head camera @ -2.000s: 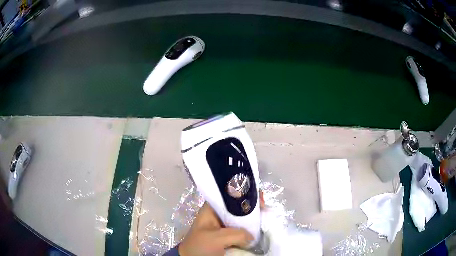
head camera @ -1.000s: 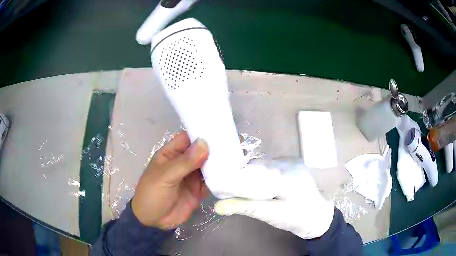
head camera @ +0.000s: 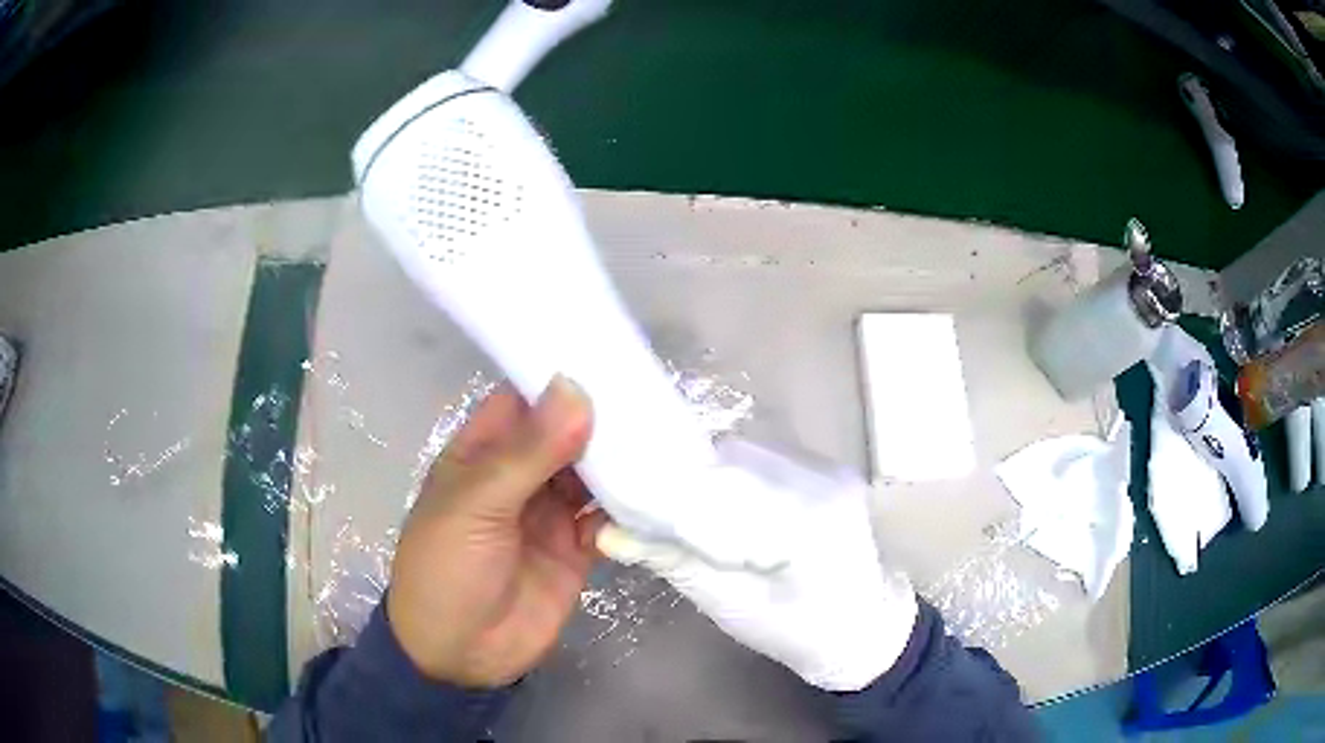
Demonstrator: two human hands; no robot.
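A white handset point(head camera: 501, 247) is held at a tilt above the mat, wide end up and to the left, its dotted perforated face towards me. My bare left hand point(head camera: 501, 530) grips its handle between thumb and fingers. My right hand point(head camera: 778, 566), in a white glove, is closed around the lower handle end and hides it. White material at the glove may be a cloth; I cannot tell it from the glove. Crinkled clear film point(head camera: 712, 399) lies on the mat below.
A white block point(head camera: 916, 396) lies right of centre. A dispenser bottle point(head camera: 1083, 341) with metal lid, a crumpled cloth point(head camera: 1075, 508), another handset point(head camera: 1224, 443) and an orange-labelled bottle point(head camera: 1286, 380) are at right. On the green belt point(head camera: 814, 102) lie handsets at top centre point(head camera: 531, 44) and far right point(head camera: 1213, 138).
The handset first showed its black panel; it has turned to its perforated face. Since a second ago its wide end has tilted further left, and the gloved hand has shifted slightly left.
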